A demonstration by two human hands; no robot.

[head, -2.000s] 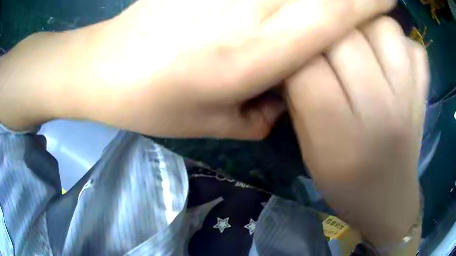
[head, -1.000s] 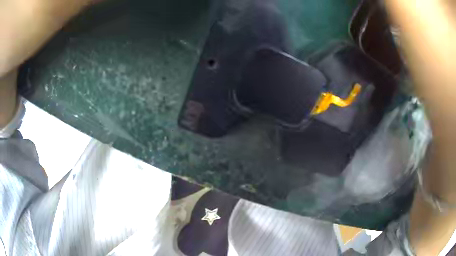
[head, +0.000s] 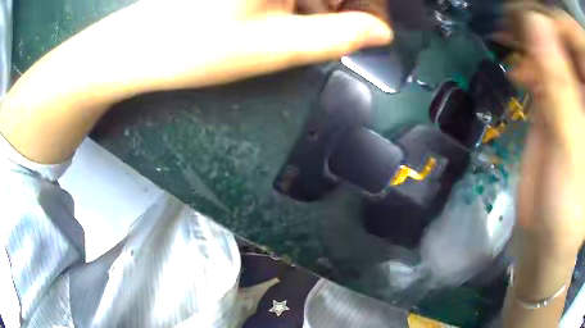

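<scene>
A display module [head: 369, 157] with an orange flex cable [head: 414, 173] lies on a matte black fixture [head: 305, 170] in front of me. My left hand [head: 308, 32] reaches in from the left, partly cut off by the top edge. A dark piece with a bright edge [head: 378, 69] shows just below its thumb; whether the hand holds it is unclear. My right hand [head: 548, 70] is blurred at the upper right, beside loose black modules [head: 452, 109] with orange tails. Its fingertips are too blurred to show whether they hold anything.
A cloudy clear plastic heap [head: 458, 237] lies right of the fixture, with teal-green bits [head: 491, 182] above it. Shiny clear material [head: 446, 16] shows at the top. The scratched green tabletop [head: 205, 160] ends in a curved front edge. Yellow packaging [head: 423, 320] shows below it.
My hands were together over the work, then moved apart and mostly out of view. Now both show again, left at top centre and right at the upper right. The fixture appears lower in view.
</scene>
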